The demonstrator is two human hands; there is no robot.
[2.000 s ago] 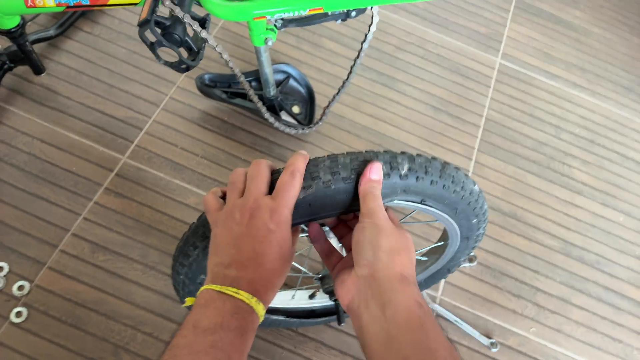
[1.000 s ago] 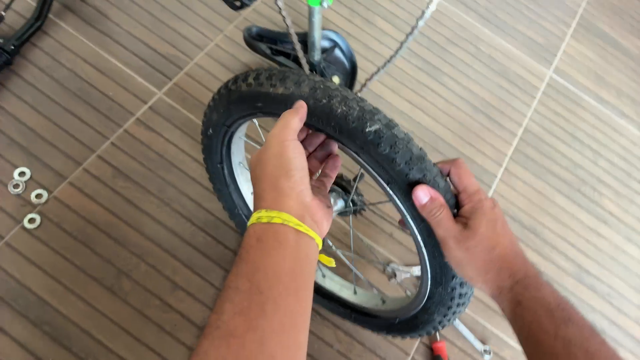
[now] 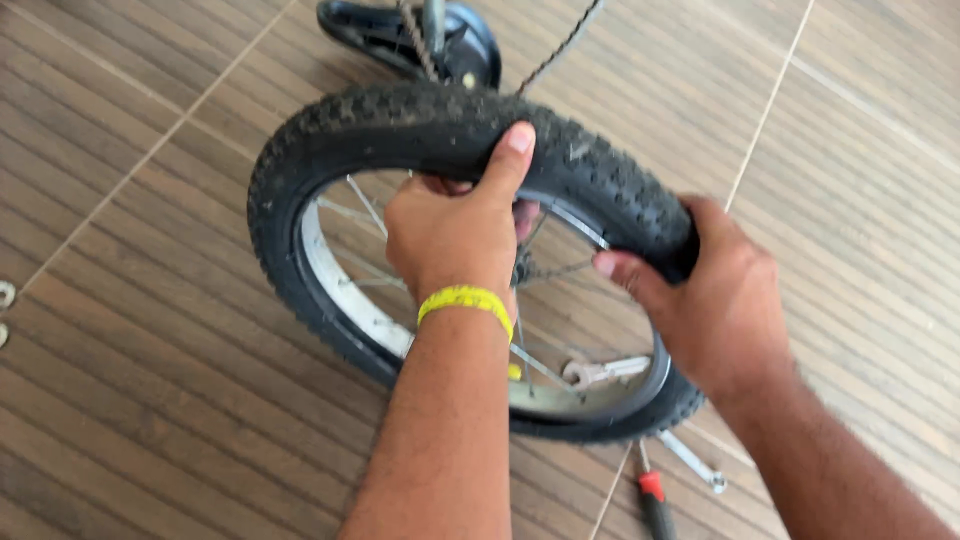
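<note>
A small bicycle wheel with a knobby black tire (image 3: 360, 124) is held tilted above the tiled floor. My left hand (image 3: 465, 232), with a yellow band at the wrist, grips the tire's top from inside the rim; its thumb lies on the sidewall and its other fingers are partly hidden behind. At the tire's upper right side, my right hand (image 3: 720, 300) clasps it, thumb on the inner edge and fingers over the tread. The silvery rim (image 3: 349, 304) and thin spokes show inside the tire. Part of the hub is hidden behind my left hand.
Beyond the wheel are a black bicycle saddle (image 3: 375, 34) and a hanging chain (image 3: 559, 49). A wrench's open end (image 3: 581, 373) shows through the spokes. Near the lower right lie another metal wrench end (image 3: 701, 465) and a tool with a red and black handle (image 3: 655, 502). Washers (image 3: 6, 295) lie far left.
My left hand has shifted along the tire toward my right hand, which stays on the right side. Two seconds ago both hands were at the top of the tire, side by side.
</note>
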